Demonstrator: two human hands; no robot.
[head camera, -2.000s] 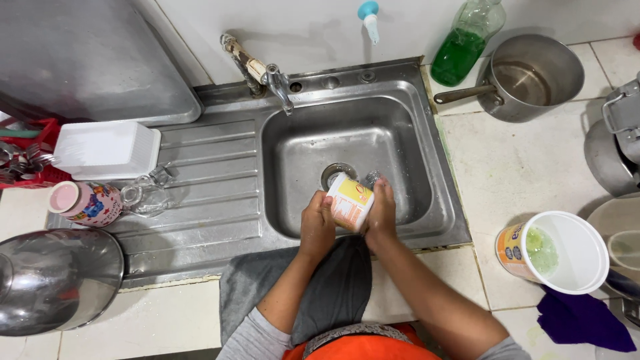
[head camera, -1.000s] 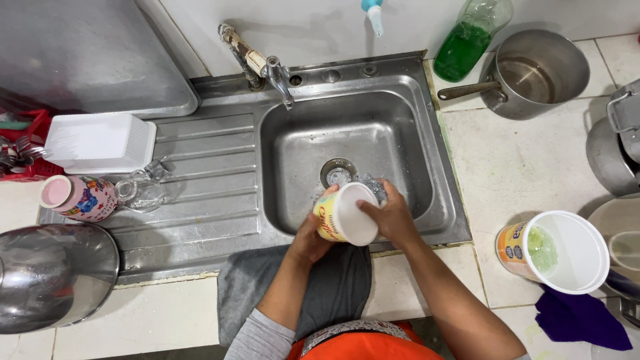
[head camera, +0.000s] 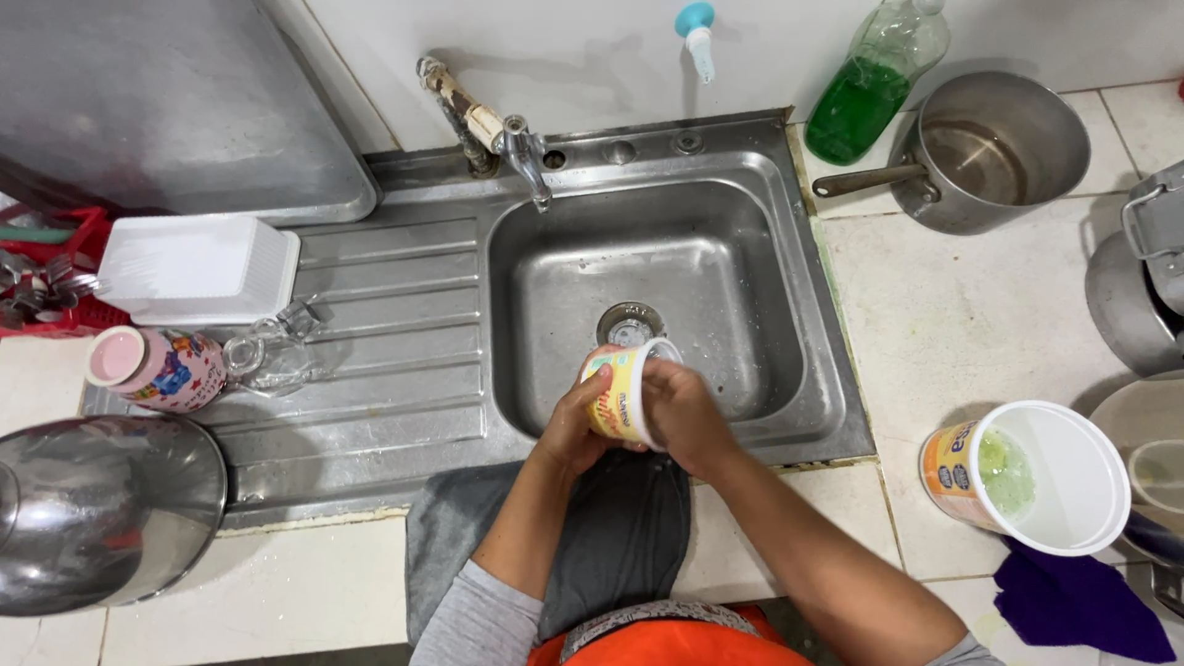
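Observation:
My left hand (head camera: 578, 421) is closed around a yellow and white plastic tub (head camera: 618, 398), held tilted on its side with its rim to the right. My right hand (head camera: 684, 407) is at the tub's mouth, its fingers reaching inside and partly hidden by the rim; whether they hold a scrubber cannot be seen. Both hands are over the front edge of the stainless steel sink basin (head camera: 647, 222), just below the drain (head camera: 631, 324). The metal faucet (head camera: 527, 162) stands behind, with no water seen running from it.
The drainboard (head camera: 398, 305) bears a white plastic container (head camera: 190, 264), a pink cup (head camera: 162, 370) and clear glassware (head camera: 277, 351). A metal bowl (head camera: 102, 509) is at lower left. Rightward are a saucepan (head camera: 994, 153), a green liquid bottle (head camera: 860, 92), a soapy tub (head camera: 1027, 476) and a purple cloth (head camera: 1073, 601).
The tub has been turned in my hands, so its open mouth now faces right. My right hand has moved from the tub's outside into its mouth.

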